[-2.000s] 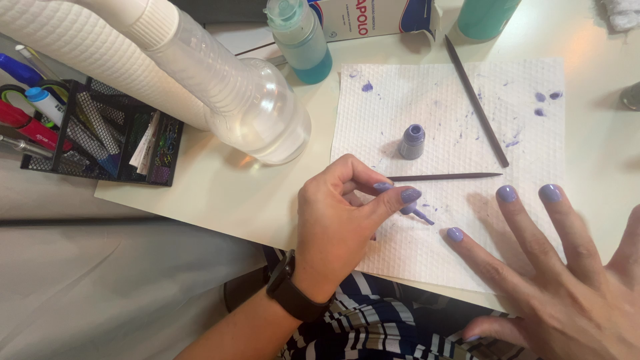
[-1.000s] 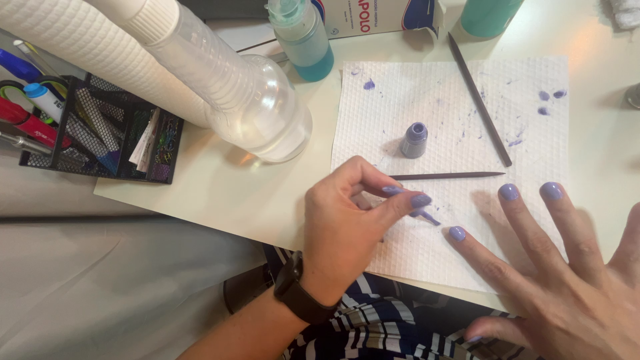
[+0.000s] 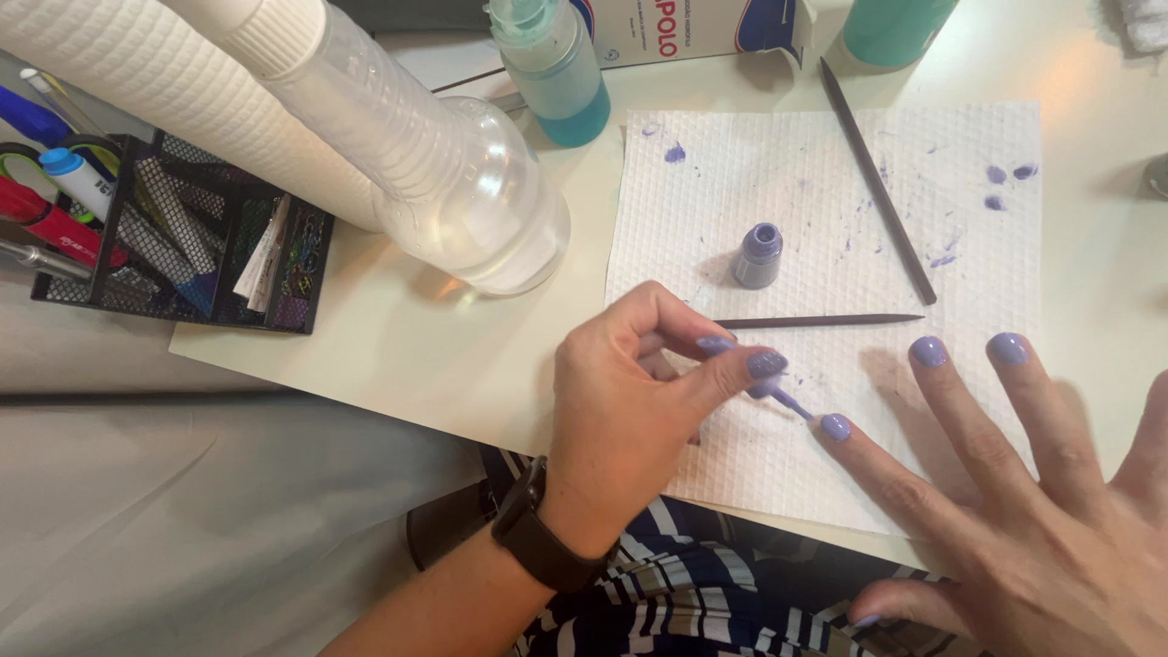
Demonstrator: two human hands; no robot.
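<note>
My left hand (image 3: 639, 392), a dark watch on its wrist, pinches a nail polish brush (image 3: 787, 398) between thumb and fingers; most of the cap is hidden by them. The brush tip is at the edge of the index fingernail of my right hand (image 3: 1013, 502), which lies spread at the right, holding nothing. The visible nails of both hands are purple. Beyond them an uncapped bottle of purple nail polish (image 3: 758, 257) stands upright on a paper towel (image 3: 675, 456) with purple smears. Two dark thin sticks lie on the towel, one level (image 3: 830, 321), one slanted (image 3: 876, 182).
At the left are a black mesh organizer (image 3: 219, 315) with pens and clips, a paper towel roll (image 3: 192, 119) and a clear bottle (image 3: 502, 210). Behind stand a pump bottle with blue liquid (image 3: 570, 100), a printed cardboard box (image 3: 693, 27) and a green container (image 3: 890, 32).
My left hand has brought the brush closer to the right index fingernail, from over the towel to the nail's edge. The right hand stays spread in about the same place.
</note>
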